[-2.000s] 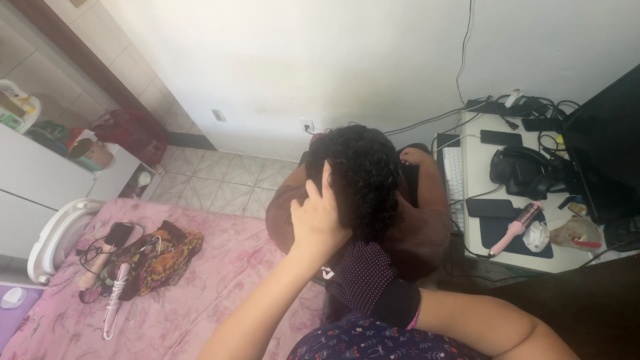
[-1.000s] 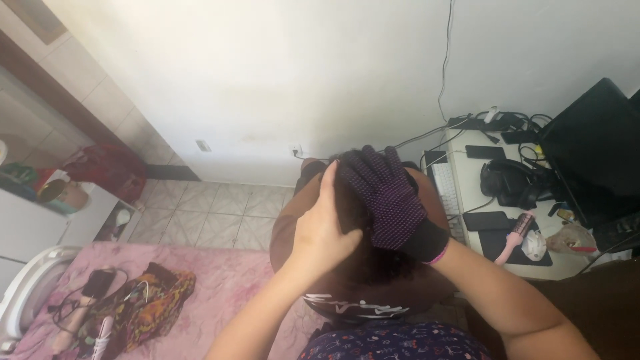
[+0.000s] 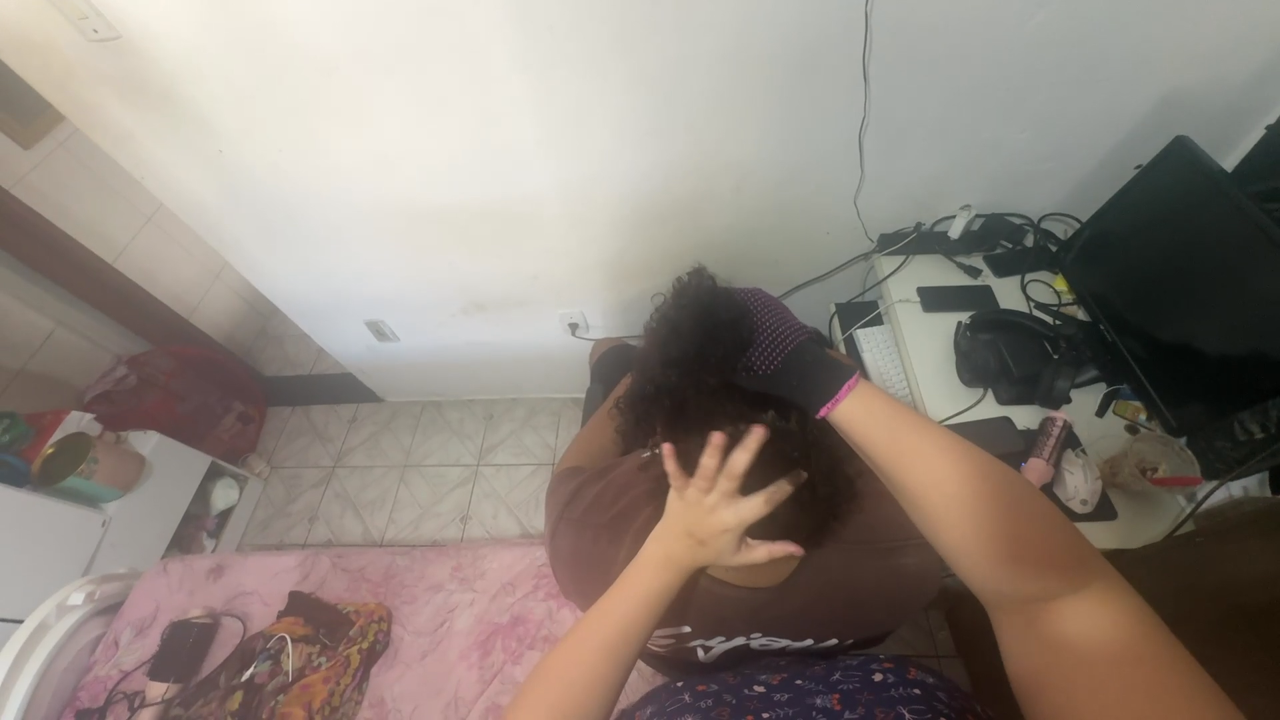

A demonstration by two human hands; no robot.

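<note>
A seated person in a brown T-shirt point(image 3: 620, 510) has dark curly hair point(image 3: 690, 350) and sits with their back to me. Bare, my left hand point(image 3: 722, 505) lies at the back of the head near the nape, its fingers spread over the hair. My right hand point(image 3: 785, 350) wears a black glove with pink dots and a pink cuff edge. It rests against the right side of the hair, higher on the head; its fingertips are hidden in the curls, so its hold cannot be told.
At right, a white desk point(image 3: 925, 375) bears a monitor point(image 3: 1180, 280), black headset-like gear point(image 3: 1020, 355), a phone point(image 3: 957, 298), cables and a pink round brush point(image 3: 1047, 450). At left, a bed with a pink sheet point(image 3: 470, 610) holds a patterned cloth point(image 3: 320, 650) and a corded device point(image 3: 182, 650).
My left hand has moved down from the side of the head to the nape, its fingers now spread. My gloved right hand has shifted from the back of the head to its right side.
</note>
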